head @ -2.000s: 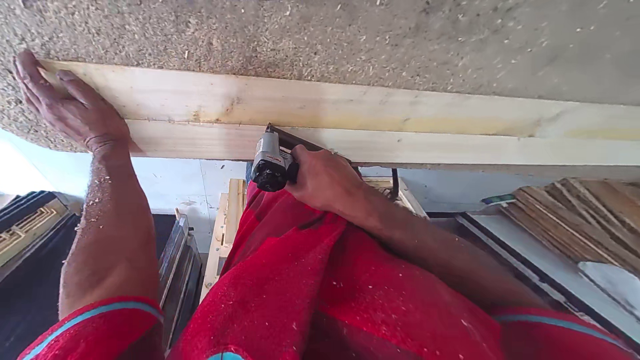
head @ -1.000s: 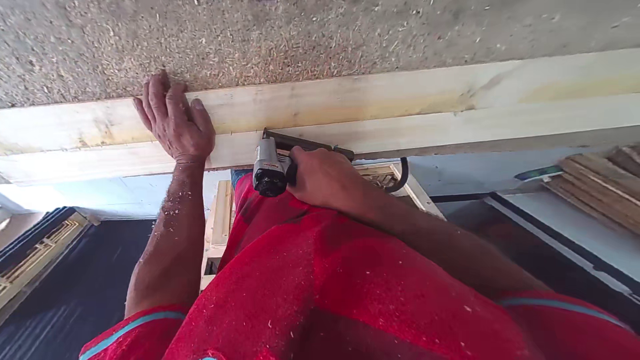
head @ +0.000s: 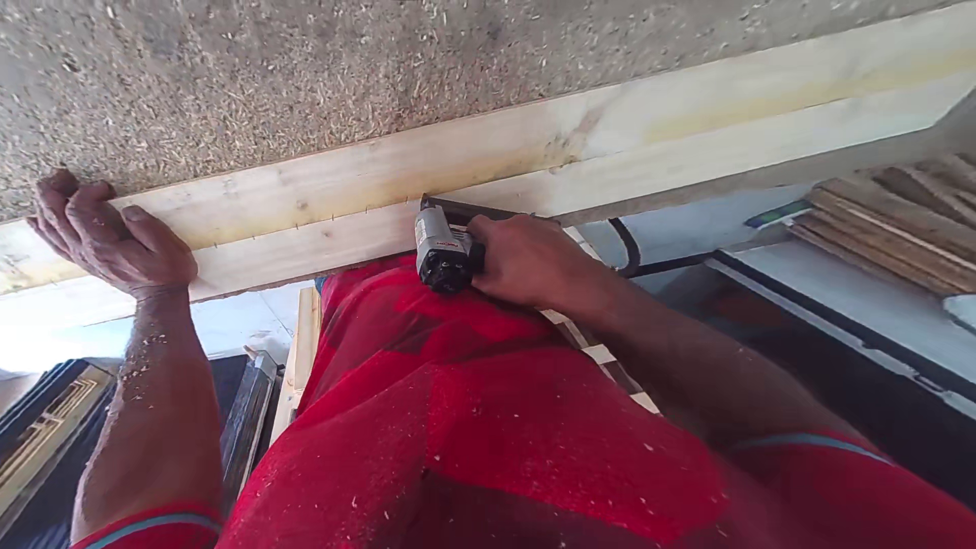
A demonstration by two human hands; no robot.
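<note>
Two long pale wooden boards lie side by side along the near edge of the workbench, an upper board (head: pixel 366 166) and a lower board (head: pixel 305 248), with several small marks along their seam. My right hand (head: pixel 526 255) grips a pneumatic stapler or nailer (head: pixel 444 248), its nose resting at the seam. At the left, my left hand (head: pixel 114 232) lies across both boards, fingers somewhat bent and thumb apart, holding nothing. Sawdust clings to the left forearm.
The particleboard bench top (head: pixel 290 76) is strewn with wood chips. Stacked wood pieces (head: pixel 892 229) lie at the right. A dark hose (head: pixel 629 248) loops behind the right wrist. Dark panels (head: pixel 46 427) stand at the lower left, and a light wooden frame (head: pixel 306 339) is below the bench.
Compared with one second ago, my left hand is farther left along the boards, away from the tool. Earlier it had come in toward the tool. My right hand keeps its hold throughout. The view has tilted.
</note>
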